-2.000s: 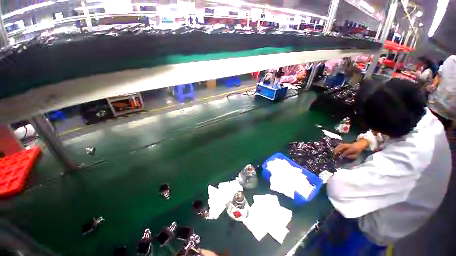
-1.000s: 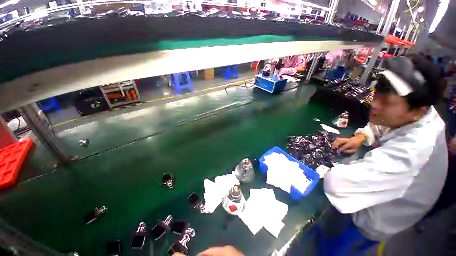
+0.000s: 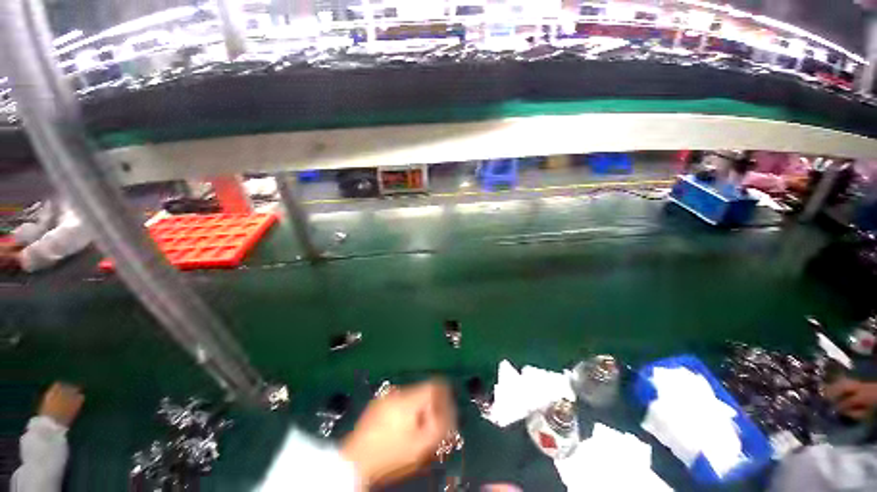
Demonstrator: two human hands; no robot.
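Observation:
My left hand [image 3: 404,432], blurred, reaches from a white sleeve over the green bench; whether its fingers hold anything cannot be seen. A small sliver of skin at the bottom edge [image 3: 500,487] looks like part of my right hand; the rest is cut off. Small black square parts with silver fittings lie around: one part [image 3: 453,332] and another [image 3: 344,340] beyond my left hand, one [image 3: 333,411] left of it, and one [image 3: 479,393] right of it, beside white wipes [image 3: 524,389]. Silver fittings [image 3: 448,445] show beside the hand's right edge.
Two clear bottles, one plain [image 3: 596,378] and one red-labelled [image 3: 553,429], stand among wipes. A blue tray [image 3: 753,437] and parts pile [image 3: 784,380] lie right. A metal upright [image 3: 125,231], tangled parts [image 3: 183,442] and orange-red tray [image 3: 207,238] are left. Other people's hands show at both sides.
The view has swung left, so the bottles and blue tray sit further right and the left-hand pile shows. My left hand and sleeve have come into view above the parts.

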